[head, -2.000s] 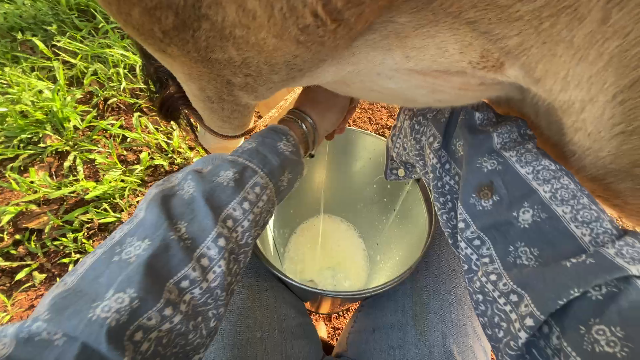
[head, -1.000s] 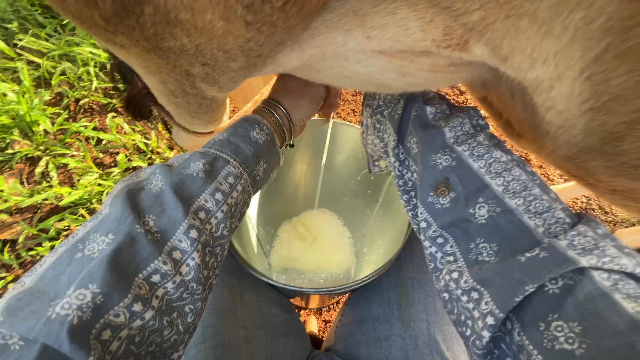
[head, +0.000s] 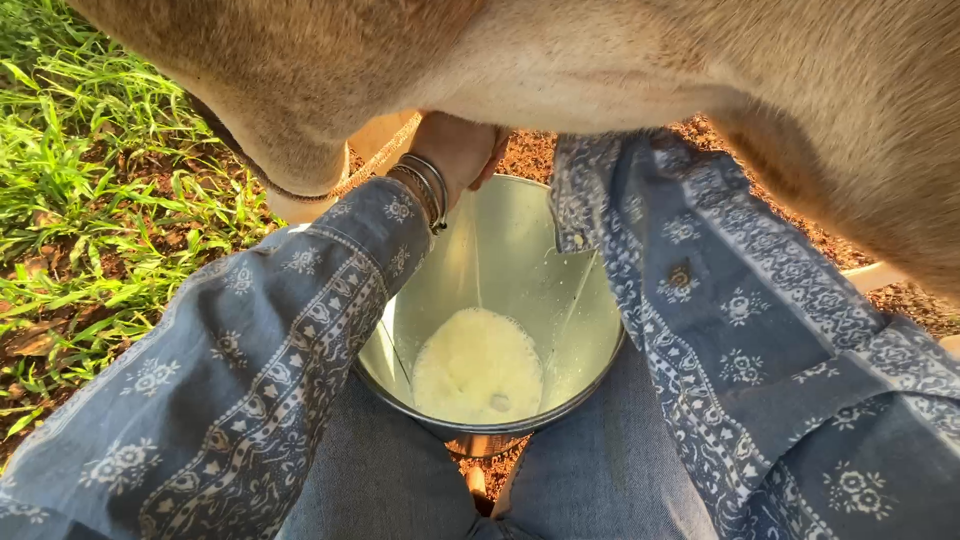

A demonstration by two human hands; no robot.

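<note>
My left hand (head: pixel 457 150), with several metal bangles (head: pixel 429 191) at its wrist, is curled under the belly of a tan cow (head: pixel 570 67). What its fingers close on is hidden. A thin stream of milk falls below it into a metal pail (head: pixel 491 429) held between my thighs. Frothy milk (head: pixel 480 367) lies in the bottom. My right hand is out of sight behind the cow's belly; only its blue patterned sleeve (head: pixel 720 285) shows, its cuff over the pail's right rim.
Green grass (head: pixel 112 187) grows at the left. Reddish soil (head: pixel 529 154) shows beyond the pail and between my jeans-clad knees (head: pixel 607 450). A hind part of the cow (head: pixel 862 165) comes down at the right, and a rope (head: pixel 382 157) is behind my left wrist.
My hands stay under the cow. Milk streams show in the earlier frames too. The foam patch in the pail has changed shape. The view has shifted slightly.
</note>
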